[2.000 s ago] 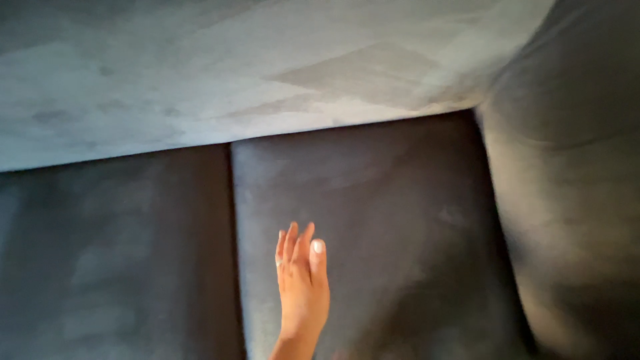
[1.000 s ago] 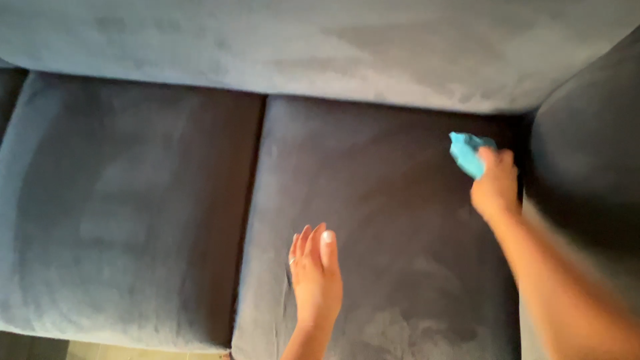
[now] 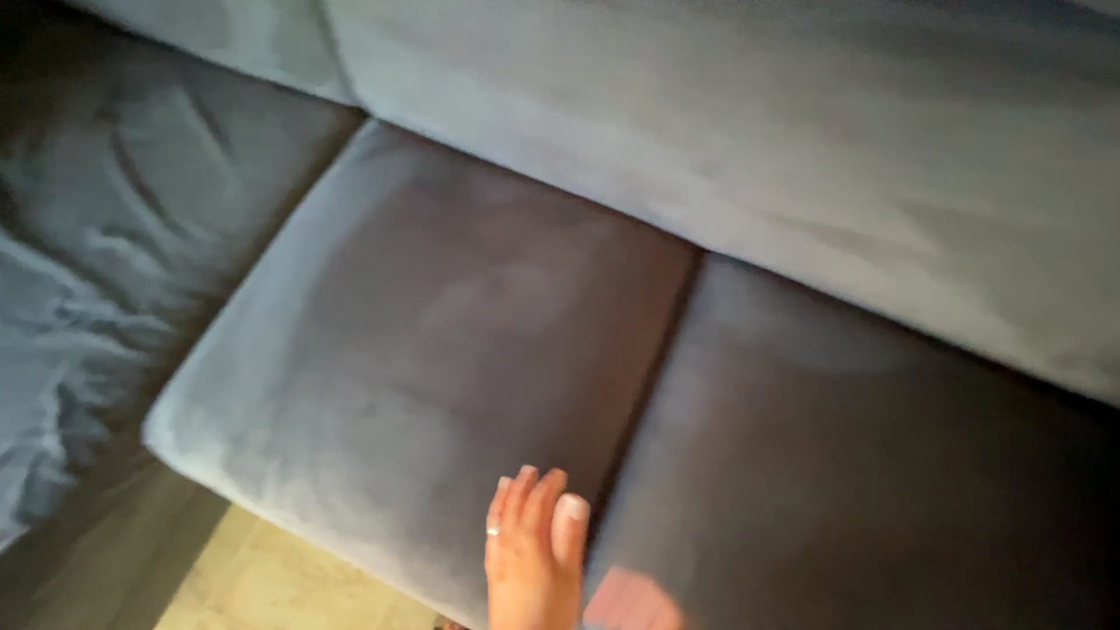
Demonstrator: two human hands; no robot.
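My left hand is at the bottom middle of the head view, a ring on one finger. Its fingers are extended, nothing is in it, and it is over the seat cushion of a grey fabric sofa, beside the seam with the right seat cushion. Whether it touches the fabric I cannot tell. My right hand and the blue cloth are out of view. A blurred pinkish shape shows at the bottom edge, right of my left hand; what it is cannot be told.
The sofa's backrest runs across the top. At the left lies another sofa section with wrinkled fabric. Light floor tiles show below the front edge of the cushion.
A second ago my right hand held a blue cloth over the right cushion's back corner; both have left the view. The view has swung left along the sofa.
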